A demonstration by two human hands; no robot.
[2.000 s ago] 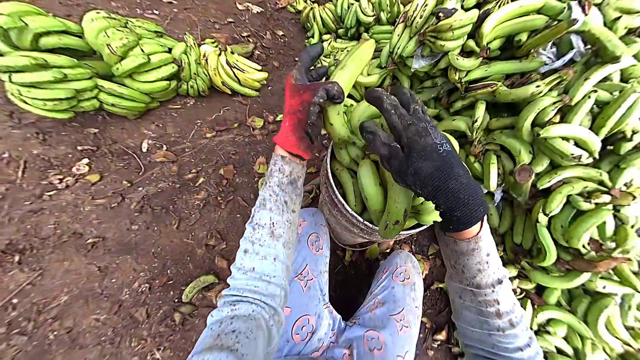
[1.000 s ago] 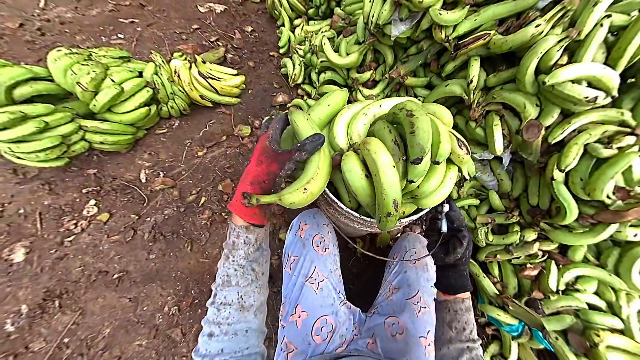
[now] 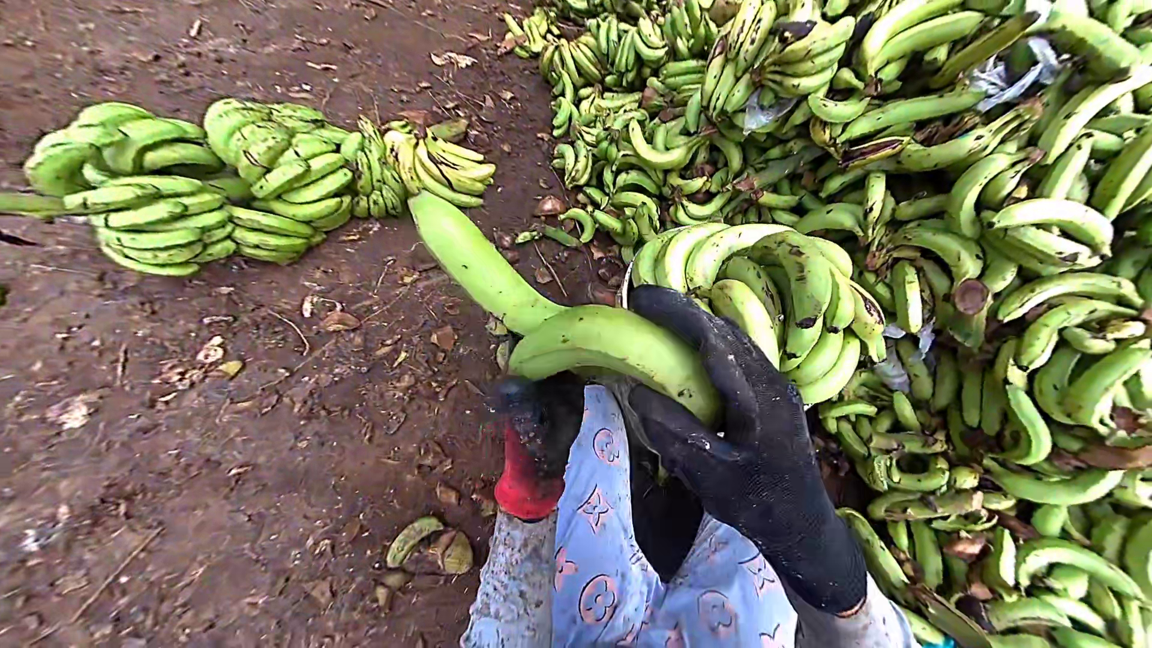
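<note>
My right hand point(image 3: 747, 450), in a black glove, grips the right end of a pair of green plantains point(image 3: 621, 346) above my knees. One fruit lies across; the other points up and left. My left hand point(image 3: 531, 432), in a red and black glove, is blurred just below their left end; whether it touches them is unclear. Right behind my right hand, a bucket point(image 3: 627, 279) is heaped with green plantains point(image 3: 801, 288). Only a bit of its rim shows.
A large pile of green plantains point(image 3: 972, 252) covers the right side. Several bunches point(image 3: 171, 216) and a yellowing one point(image 3: 441, 166) lie on the dirt ground point(image 3: 270, 450) at left. Loose pieces point(image 3: 414, 540) lie near my left forearm. Bits of plastic point(image 3: 1017, 76) show in the pile.
My right hand has come from the bucket's right side to its near left side, onto the pair of plantains. My left hand has moved lower, below them.
</note>
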